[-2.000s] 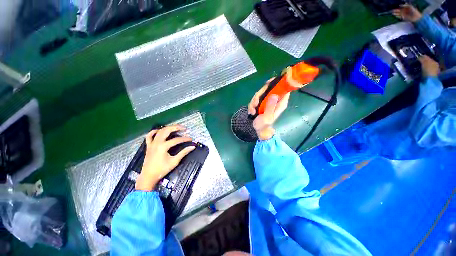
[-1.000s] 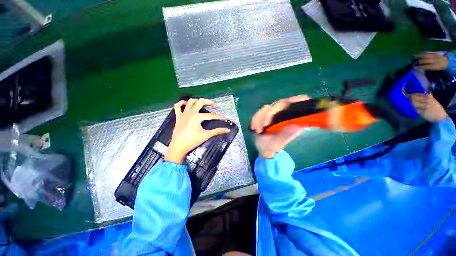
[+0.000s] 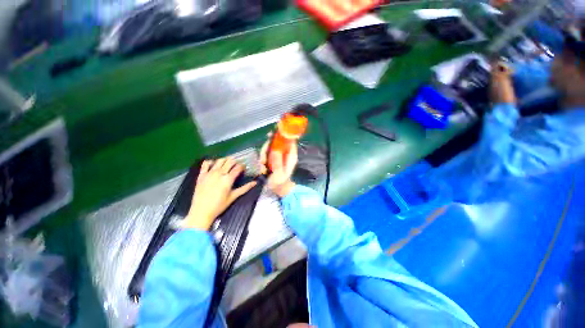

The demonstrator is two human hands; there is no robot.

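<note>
A black plastic housing (image 3: 238, 224) lies at a slant on a silvery bubble-wrap sheet (image 3: 109, 234) in front of me. My left hand (image 3: 215, 191) rests spread on the housing's upper end, thumb along its top edge, pressing or holding it. My right hand (image 3: 279, 165) grips an orange and black electric screwdriver (image 3: 288, 128), held upright with its cable end up, at the housing's upper right corner. The driver tip and any screw are hidden. A dark round dish (image 3: 313, 161) lies just right of my right hand, blurred.
An empty bubble-wrap sheet (image 3: 253, 90) lies beyond. Right are a thin black bracket (image 3: 378, 128), a blue parts bin (image 3: 431, 107) and a worker in blue (image 3: 513, 141). A crumpled clear bag (image 3: 35, 275) lies left, an orange-red tray (image 3: 337, 9) at the far side.
The right hand has swung the screwdriver from lying sideways to upright and brought it to the housing's corner. The left hand stays on the housing. The camera view has shifted.
</note>
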